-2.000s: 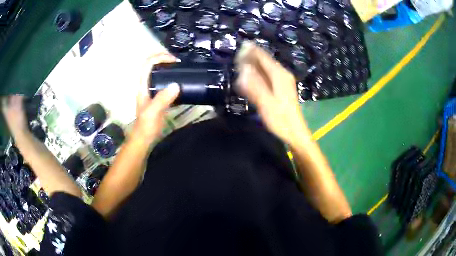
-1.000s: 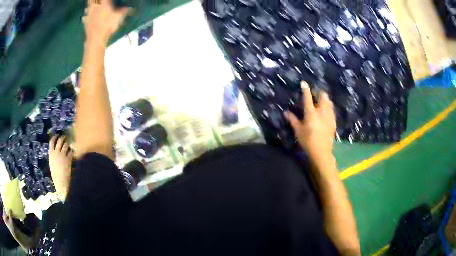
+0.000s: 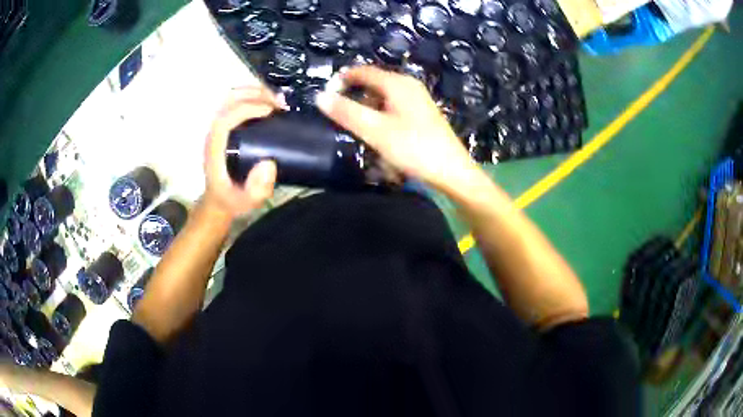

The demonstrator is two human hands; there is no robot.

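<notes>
A glossy black cylindrical housing (image 3: 285,151) lies sideways just in front of my body. My left hand (image 3: 232,155) is wrapped around its left end, thumb on the near side. My right hand (image 3: 399,122) is over its right end, with thumb and fingers bent close together above the tube. Whether the fingertips pinch something small is too blurred to tell. A shiny ring shows at the housing's right end, partly under my right hand. The black blister tray (image 3: 464,57) with round pockets lies beyond my hands.
Standing black units (image 3: 126,197) with patterned tops stand at left, more crowded at the far left. Printed sheets (image 3: 175,89) cover the worktop. The green conveyor (image 3: 57,89) runs beyond. Another person's forearm (image 3: 49,387) enters lower left. Spare trays (image 3: 658,281) and a blue-edged bin (image 3: 707,236) are at right.
My left hand has come back from over the conveyor and now holds a housing. My right hand has moved from the tray to the housing's right end. The view has shifted.
</notes>
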